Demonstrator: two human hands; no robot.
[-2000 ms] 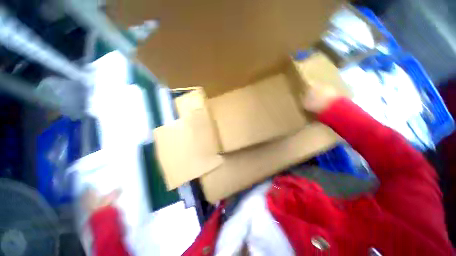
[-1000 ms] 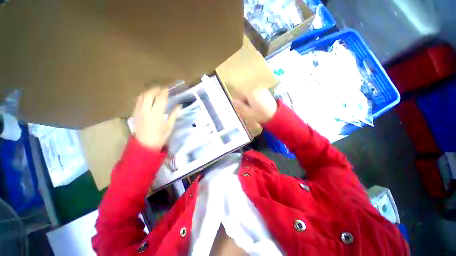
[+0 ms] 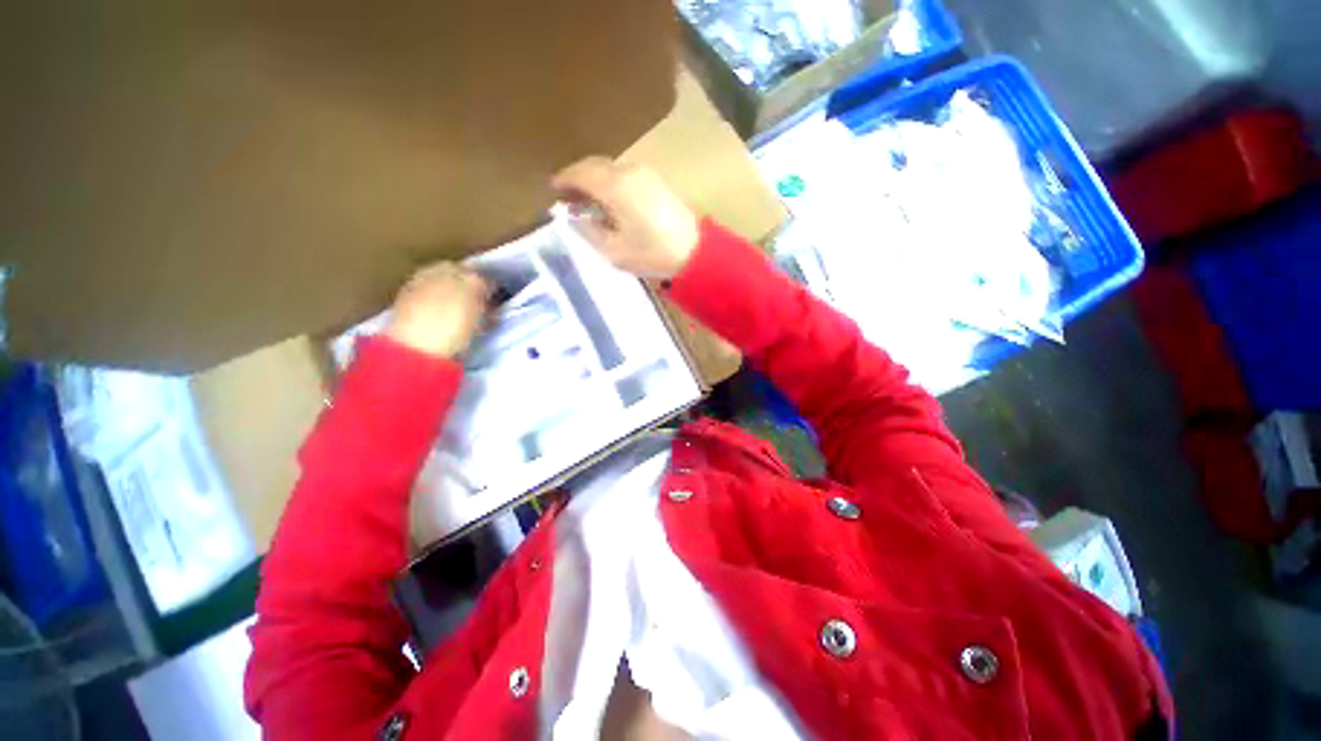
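Note:
An open brown mailer box (image 3: 732, 185) lies in front of me, its long lid raised at the upper left and its side flaps spread. A white inner tray (image 3: 587, 398) with recesses fills it. My left hand (image 3: 442, 310) is bare and reaches in at the tray's back left, partly over a recess; its fingertips are hidden. My right hand (image 3: 626, 217) is bare, at the tray's back right corner beside the lid, fingers bent. I cannot tell whether either hand grips anything.
A blue tub (image 3: 1108, 261) heaped with white packs stands at the right, with a small brown carton (image 3: 826, 75) of clear bags behind it. White packs (image 3: 167, 485) lie left of the box over a green surface. A small box (image 3: 1087, 557) with green marks is at the lower right.
Since a second ago, my right hand has moved from the right flap to the tray's back right corner. My left hand stays at the tray's back left. Earlier, the box was empty.

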